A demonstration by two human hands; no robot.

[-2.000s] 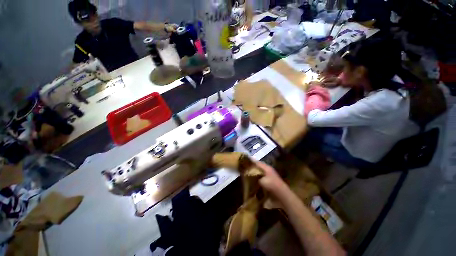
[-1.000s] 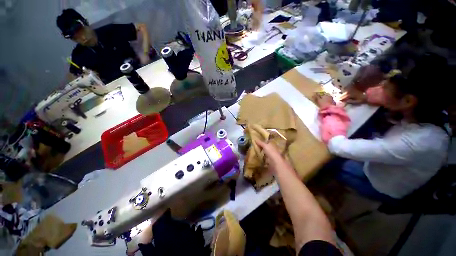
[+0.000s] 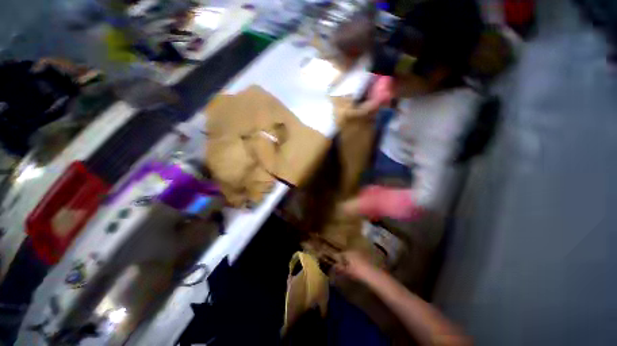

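The view is strongly blurred. My right hand (image 3: 353, 265) reaches in from the lower right, its fingers against brown fabric (image 3: 318, 249) beside the table edge; whether they grip it is unclear. Tan fabric pieces (image 3: 233, 145) lie heaped on the table's right end. A curved yellow-tan thing (image 3: 306, 290) stands upright near my lap. Black cloth (image 3: 233, 304) lies left of it. My left hand is not in view.
The white sewing machine with its purple end (image 3: 169, 186) is at left, a blue-handled scissors loop (image 3: 196, 275) beside it. A red basket (image 3: 64, 209) is behind. A person in white with pink cuffs (image 3: 389, 203) sits at right, one hand reaching toward brown fabric.
The view has swung right. My right hand has left the tan heap on the table and is lower, beside the table edge. The seated person's near arm has moved down toward the brown fabric.
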